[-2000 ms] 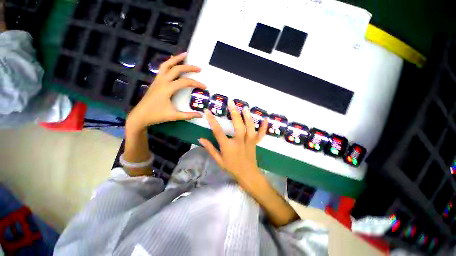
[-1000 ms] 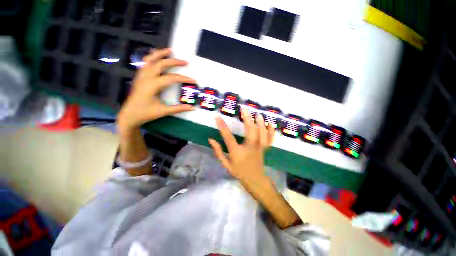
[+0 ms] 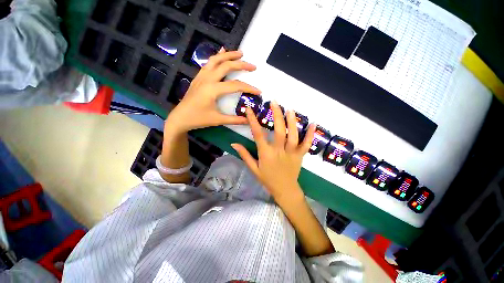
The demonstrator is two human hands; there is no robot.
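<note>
A slanting row of several small black watch heads (image 3: 361,164) with lit coloured screens lies along the near edge of the white board (image 3: 251,52). My left hand (image 3: 201,102) has its thumb and index finger at opposite edges of the leftmost watch head (image 3: 248,103). My right hand (image 3: 276,160) is palm down with fingers spread over the left part of the row. Its index fingertip is by the leftmost watch, and its other fingers partly hide the following ones. It grips nothing; whether its fingertips touch the screens cannot be told.
A long black foam strip (image 3: 353,91) and two black foam pads (image 3: 376,47) lie beyond the row, on or beside a printed record sheet (image 3: 436,33). A black foam tray (image 3: 132,50) holding dark watches adjoins the board's left side. Another tray (image 3: 481,210) is right. A person's sleeve (image 3: 33,55) shows upper left.
The view has shifted and tilted, showing more of the record sheet. My right hand has moved left along the row since one second ago. My left hand stays at the leftmost watch.
</note>
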